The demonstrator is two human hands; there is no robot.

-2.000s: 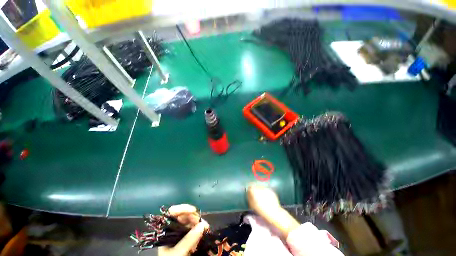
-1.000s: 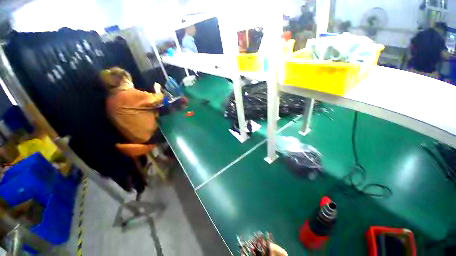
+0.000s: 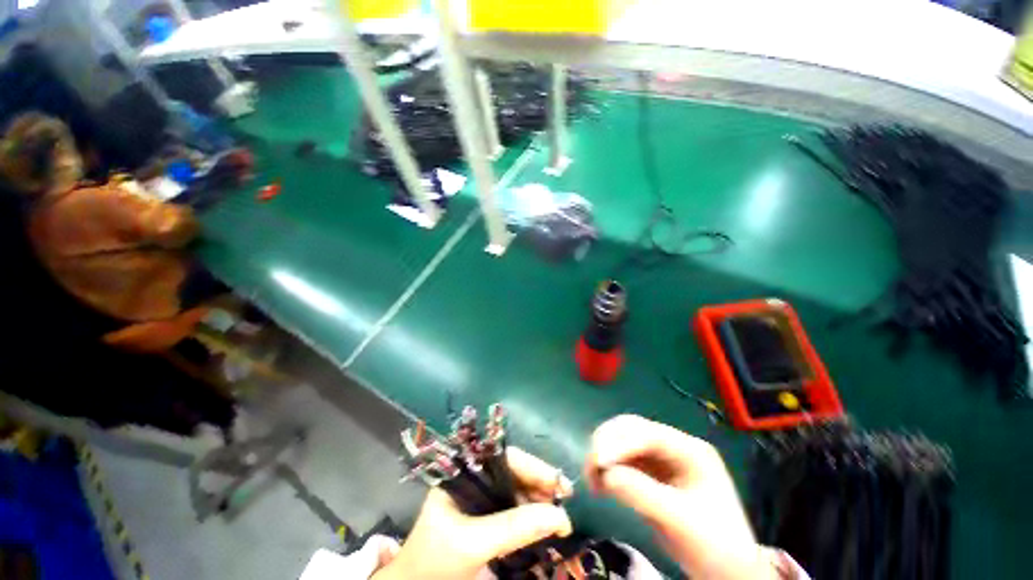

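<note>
My left hand (image 3: 487, 527) is closed round a bunch of black cables (image 3: 481, 482) at the bench's front edge. Red, white and dark stripped wire tips fan out above the fist. A thin wire end shows at the left thumb and index finger. My right hand (image 3: 663, 482) is just to the right, its thumb and index finger together near that wire end. I cannot tell whether the fingers hold it. Orange loops show low between the hands, partly hidden.
A red heat gun (image 3: 602, 340) stands beyond the hands. A red-cased meter (image 3: 768, 365) lies to its right, with a cable bundle (image 3: 855, 499) in front and a looser pile (image 3: 946, 227) behind. Shelf legs (image 3: 467, 136) and a clear bag (image 3: 549, 221) are farther back. A person (image 3: 119, 244) sits at left.
The view has swung left, then partly back right and down to the hands. My right hand, away from the bunch two seconds ago, is now beside my left hand.
</note>
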